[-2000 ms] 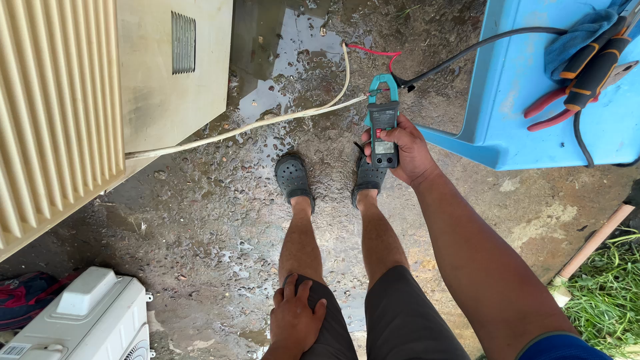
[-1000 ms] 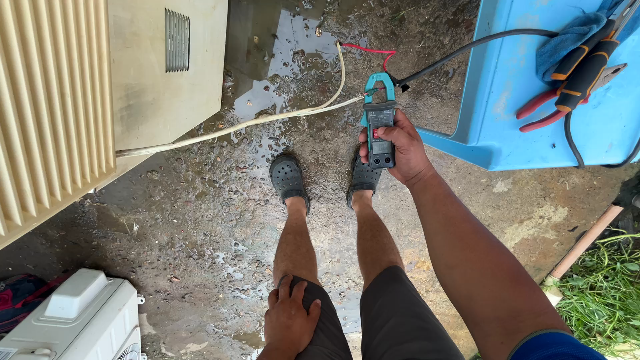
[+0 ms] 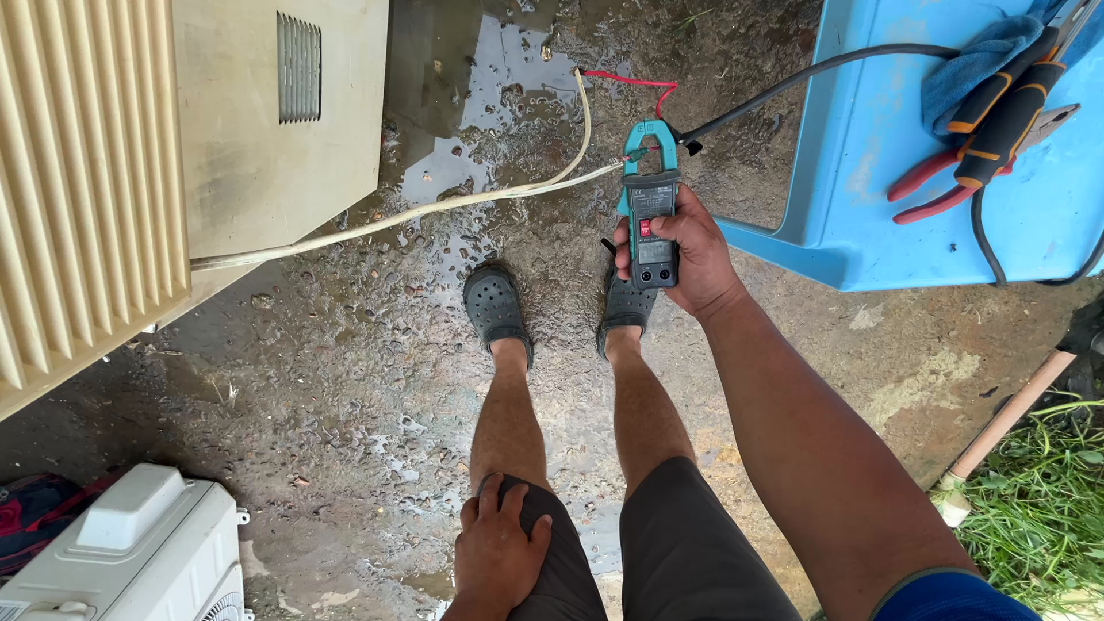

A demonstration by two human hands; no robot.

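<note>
My right hand (image 3: pixel 697 250) holds a teal and black clamp meter (image 3: pixel 653 203) upright, its thumb by the red button. The meter's closed jaw surrounds a thin wire at the end of a white cable (image 3: pixel 448 203), which runs from the beige louvred unit. A red wire (image 3: pixel 634 81) joins the cable's other branch and drops behind the top of the jaw, where a black cable (image 3: pixel 776 91) ends. My left hand (image 3: pixel 502 545) rests on my knee, fingers slightly apart, holding nothing. The small display is too dim to read.
A blue plastic stool or table (image 3: pixel 897 233) at the upper right carries pliers (image 3: pixel 992 129) and a blue cloth (image 3: pixel 966 73). The beige louvred unit (image 3: pixel 224 155) stands at left, a white outdoor air-conditioner unit (image 3: pixel 129 552) at lower left. The rough floor (image 3: pixel 362 388) is wet. A pipe (image 3: pixel 1009 414) borders grass.
</note>
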